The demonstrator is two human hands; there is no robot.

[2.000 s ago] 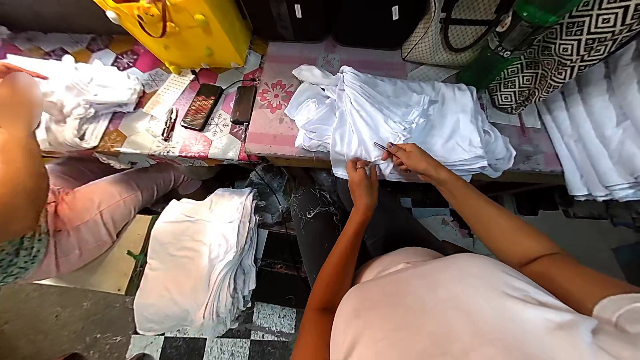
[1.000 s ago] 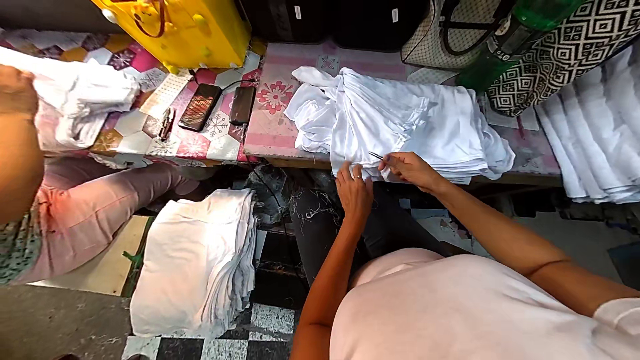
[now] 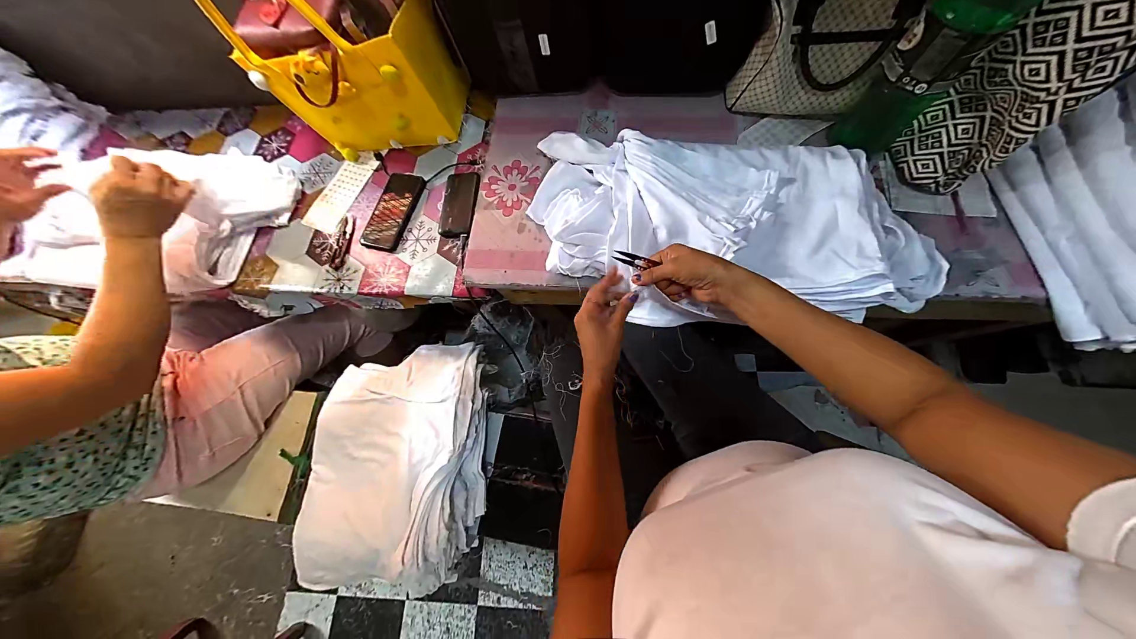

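A pile of white cloth garments (image 3: 799, 195) lies on the pink-patterned table in front of me. At its near edge my right hand (image 3: 688, 273) grips a pair of small thread snips (image 3: 635, 260), their dark blades pointing left and slightly apart. Just left of and below the blades is my left hand (image 3: 605, 315), fingers bent at the edge of the white cloth; whether it pinches the cloth or a thread cannot be made out. Loose thread ends hang below onto my dark trousers.
Left of me a co-worker handles white cloth (image 3: 213, 191). Two phones (image 3: 393, 211) (image 3: 460, 204) and a yellow bag (image 3: 399, 84) stand between us. A stack of white cloth (image 3: 382, 461) is by my left leg. Bags, a green bottle (image 3: 865, 115) and more white cloth (image 3: 1065, 240) are at right.
My hands stay at the near edge of the pile, with small shifts of the fingers and snips. The co-worker's hands have moved over the cloth at left.
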